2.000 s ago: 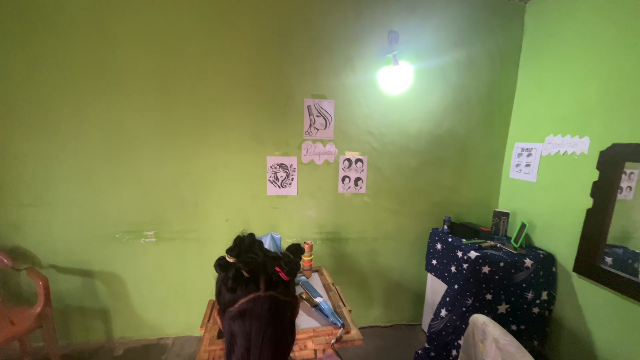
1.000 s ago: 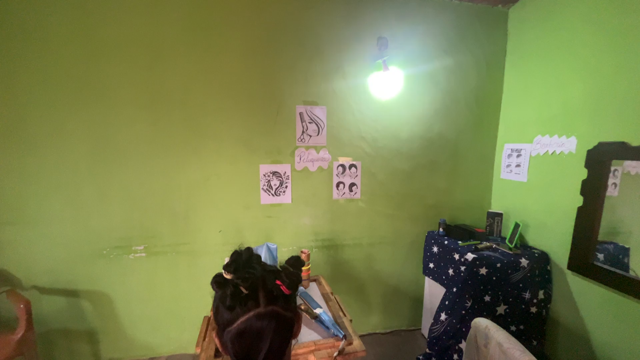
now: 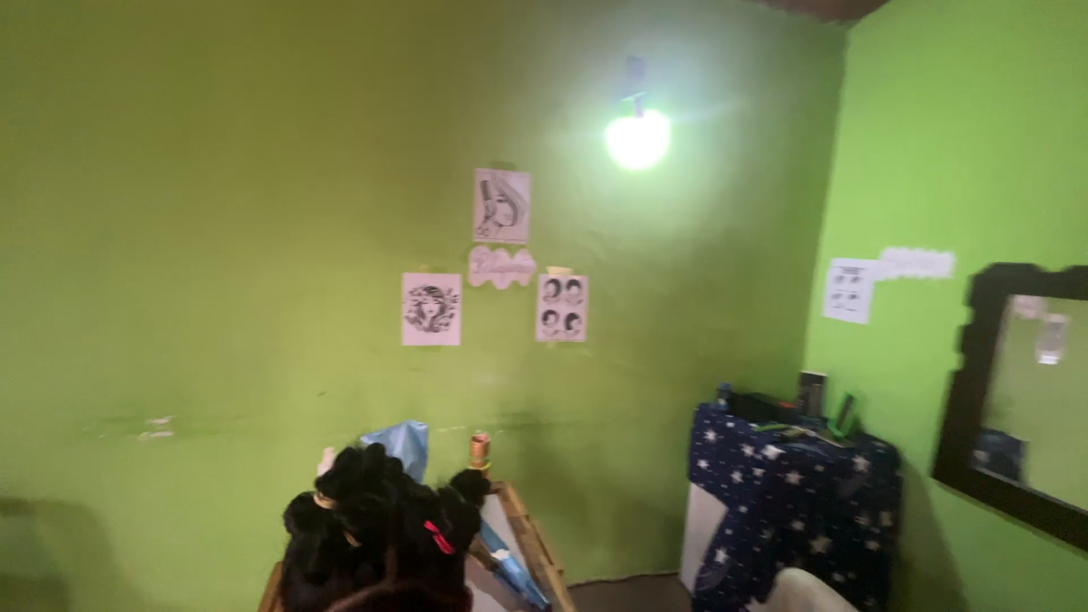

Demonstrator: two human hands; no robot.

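Observation:
Neither my left hand nor my right hand shows in the head view. At the bottom, left of centre, is the back of a person's head (image 3: 382, 535), the dark hair parted and gathered into several bunches, one with a red clip (image 3: 439, 537). Beyond the head stands a wooden-framed table (image 3: 540, 544) with a light top. A blue hair tool (image 3: 512, 565), perhaps a flat iron, lies on it. A blue bag or cloth (image 3: 404, 446) and a brownish cylindrical container (image 3: 480, 450) show behind the hair. The person's face and body are hidden.
A table under a dark blue star-patterned cloth (image 3: 790, 501) stands at right, with small items on top. Part of a pale chair back (image 3: 807, 591) is before it. A dark-framed mirror (image 3: 960, 408) hangs at far right. Drawings (image 3: 432, 308) and a lit bulb (image 3: 637, 138) are on the green wall.
The view has shifted, and the reddish chair at the left edge has gone out of it. Less of the person's head shows at the bottom than two seconds ago.

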